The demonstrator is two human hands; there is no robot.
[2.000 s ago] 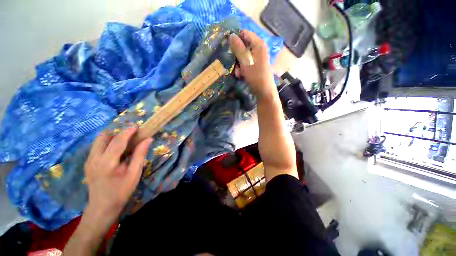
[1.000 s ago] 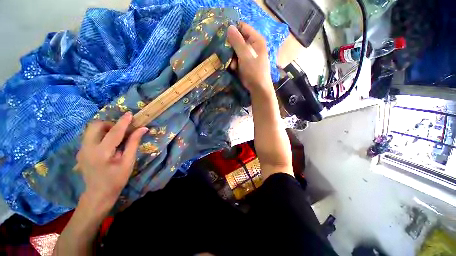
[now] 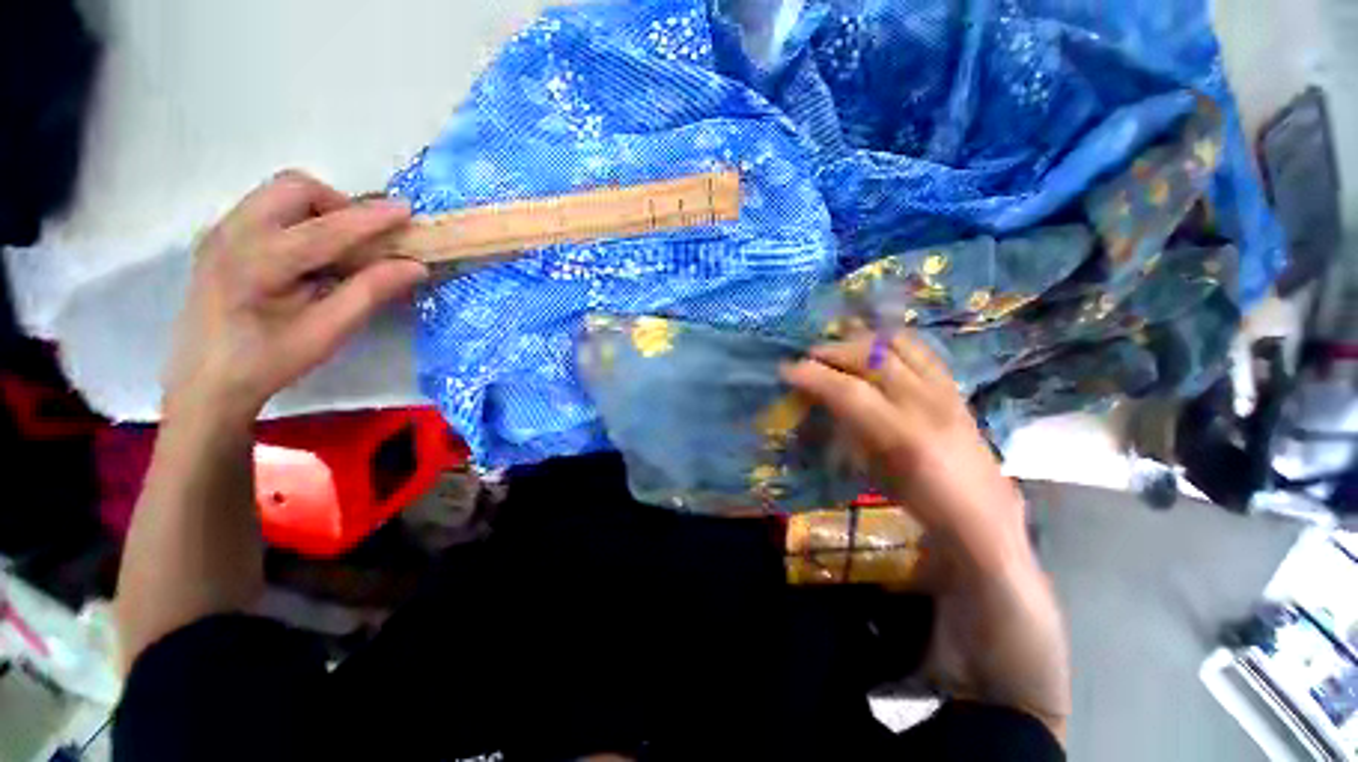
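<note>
My left hand (image 3: 291, 290) is shut on one end of a wooden ruler (image 3: 574, 221), which points right over the blue printed garment (image 3: 655, 112). The garment lies bunched across the table. The grey-green floral cloth (image 3: 685, 424) lies over its front edge and reaches to the right. My right hand (image 3: 916, 424) is on this cloth, with fingertips closed on its upper part; the hand is slightly blurred. A small purple-blue spot shows by its fingers; I cannot tell what it is.
The white table (image 3: 268, 90) extends behind and left. A red plastic stool (image 3: 350, 476) stands below the front edge at left. A dark grey iron rest (image 3: 1300, 186) is at the right. A yellowish woven item (image 3: 852, 546) is below the cloth. A barred window (image 3: 1303, 655) shows at lower right.
The view has swung left. The ruler has left the floral cloth and is now over the blue garment. My right hand has moved from the cloth's far end to its nearer left part.
</note>
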